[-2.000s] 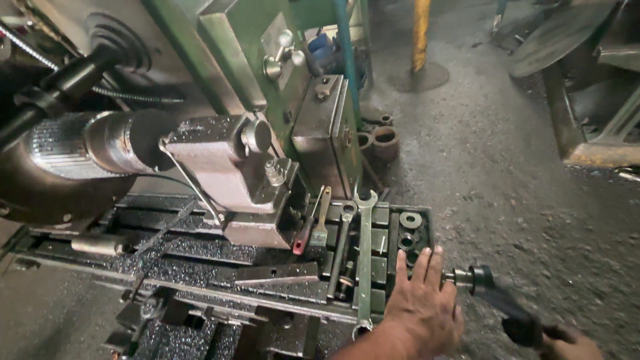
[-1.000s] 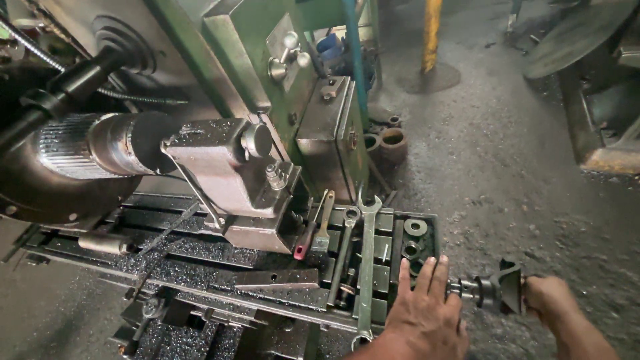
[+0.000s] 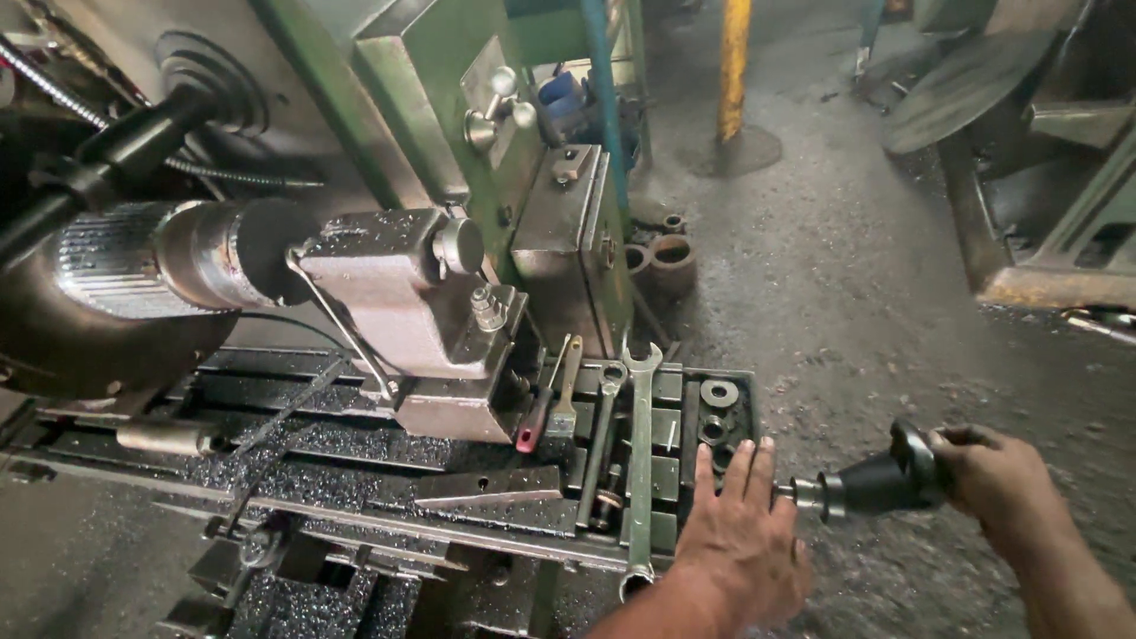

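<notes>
My left hand [image 3: 741,532] lies with its fingers spread on the right end of the milling machine's table [image 3: 497,532], beside a tray of metal nuts or washers [image 3: 719,393]. My right hand [image 3: 990,470] grips the outer part of a dark crank handle [image 3: 896,479] at the table's end. Left of the left hand lie a long combination wrench [image 3: 641,453], a ring-ended wrench [image 3: 602,444], a flat brush [image 3: 566,404] and a red-handled tool [image 3: 532,424]. A tailstock [image 3: 382,284] stands by a ridged cylindrical metal workpiece [image 3: 115,257].
Metal chips cover much of the table's slots, where a flat metal bar [image 3: 488,486] lies. Behind stand a green machine column [image 3: 444,98], hollow metal pieces [image 3: 672,262], a blue pipe [image 3: 606,106] and a yellow post [image 3: 734,67]. Another machine's base [image 3: 1056,284] is at the right.
My right hand and the crank handle have turned, with the hand now higher than two seconds ago. My left hand has stayed at the table's end.
</notes>
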